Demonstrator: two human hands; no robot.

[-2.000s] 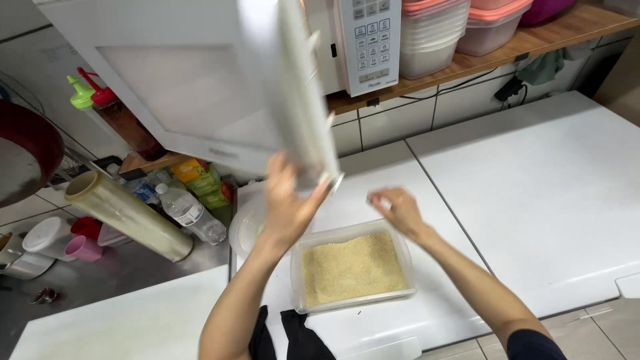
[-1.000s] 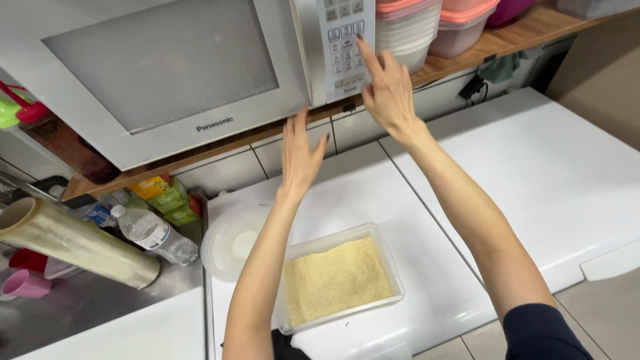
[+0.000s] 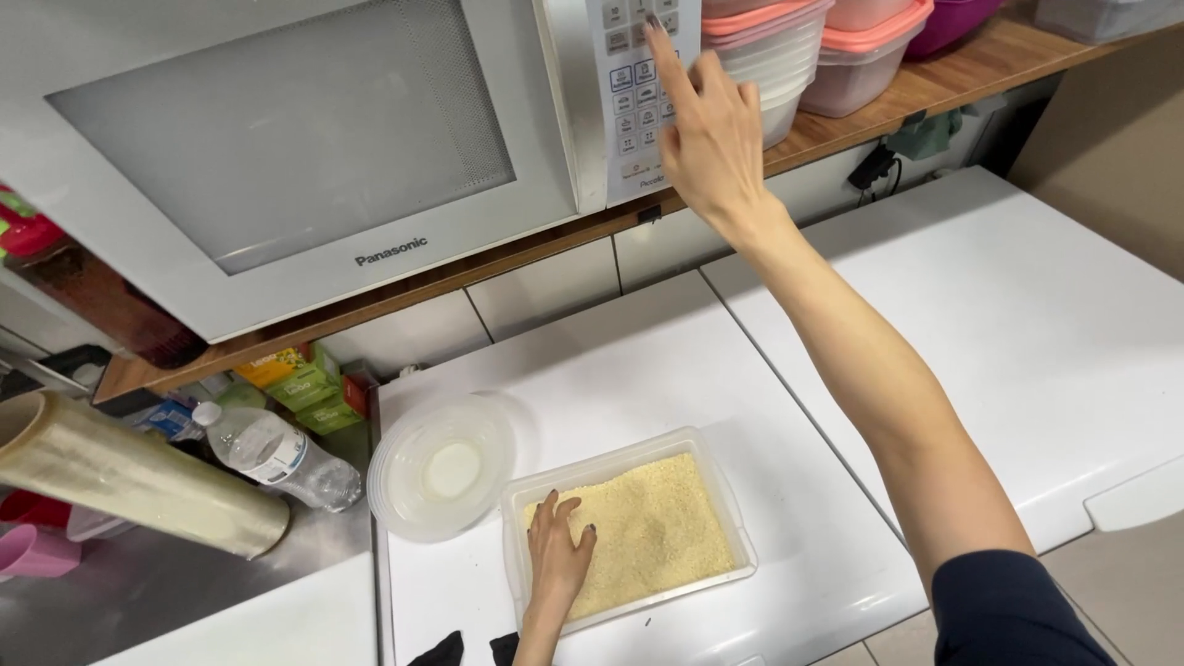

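Observation:
A white Panasonic microwave oven [image 3: 388, 139] stands on a wooden shelf with its door closed. My right hand [image 3: 717, 139] has its index finger extended onto the upper buttons of the control panel [image 3: 638, 111] and holds nothing. Lower down, my left hand [image 3: 558, 555] is spread over the left part of a rectangular plastic container [image 3: 737, 555] of pale yellow crumbs [image 3: 661, 527]; whether the fingertips touch the crumbs I cannot tell. Left of that container, a round translucent plastic lid or dish [image 3: 398, 481] lies on the white surface.
Stacked plastic containers [image 3: 786, 65] with coral lids stand right of the microwave on the wooden shelf [image 3: 980, 74]. At left are a plastic water bottle [image 3: 282, 453], a large roll of plastic film [image 3: 139, 472], green boxes [image 3: 319, 393] and a dark sauce bottle [image 3: 102, 301]. Black cloth [image 3: 439, 650] shows at the bottom.
The microwave door, open two seconds ago, is closed. My left hand has come down from the microwave's lower edge to the crumb container. My right index finger has moved up the control panel.

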